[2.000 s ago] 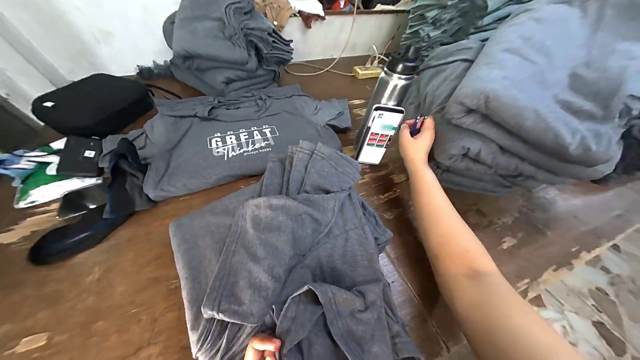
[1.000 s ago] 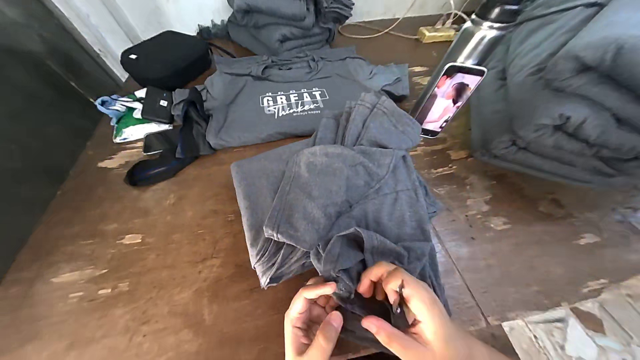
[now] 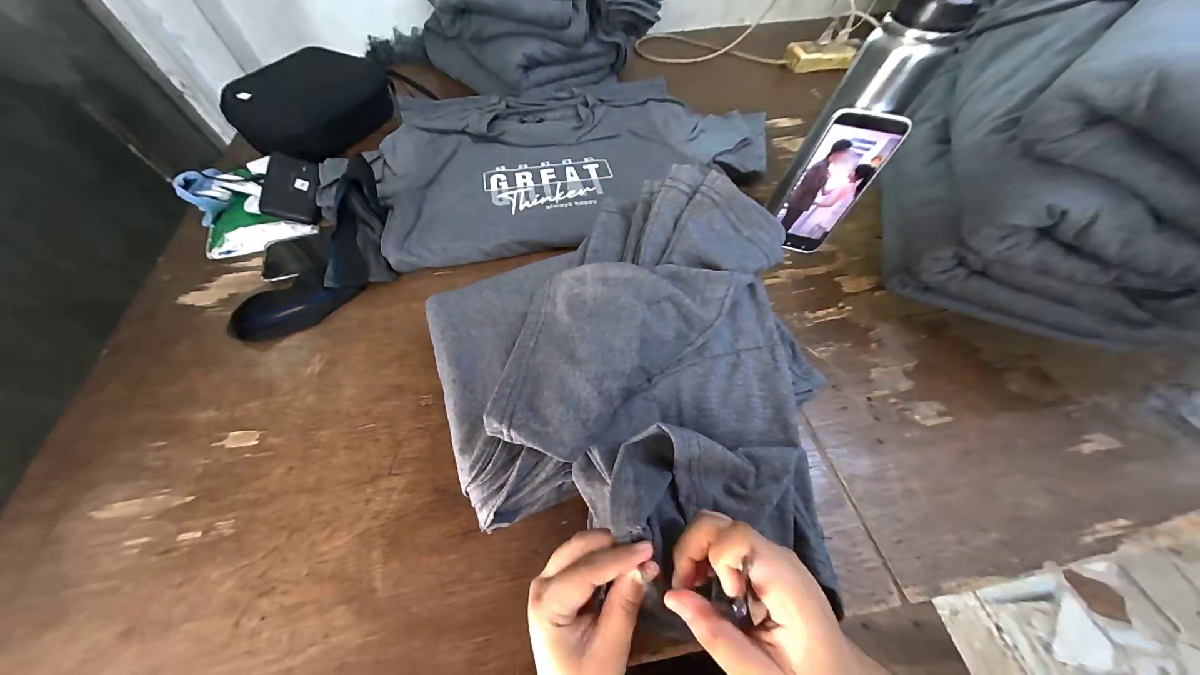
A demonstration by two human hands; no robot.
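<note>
A crumpled grey fabric garment lies over the near middle of the table, its lower end bunched at both hands. My left hand pinches a bit of that cloth, or a thread on it, between thumb and forefinger. Just to its right, my right hand has its fingers curled around a small dark tool, mostly hidden, perhaps thread snips; its thumb points toward the left hand. Behind the garment, a grey T-shirt with white printed lettering lies folded on the table.
A phone showing a video leans on a steel bottle at back right. Beside it stands a thick grey fabric pile. A yellow power outlet, a black case and another grey pile are farther back on the wooden table.
My right hand has come from beside the phone down to the garment's near end, close to my left hand. The phone's picture has changed. The view has shifted.
</note>
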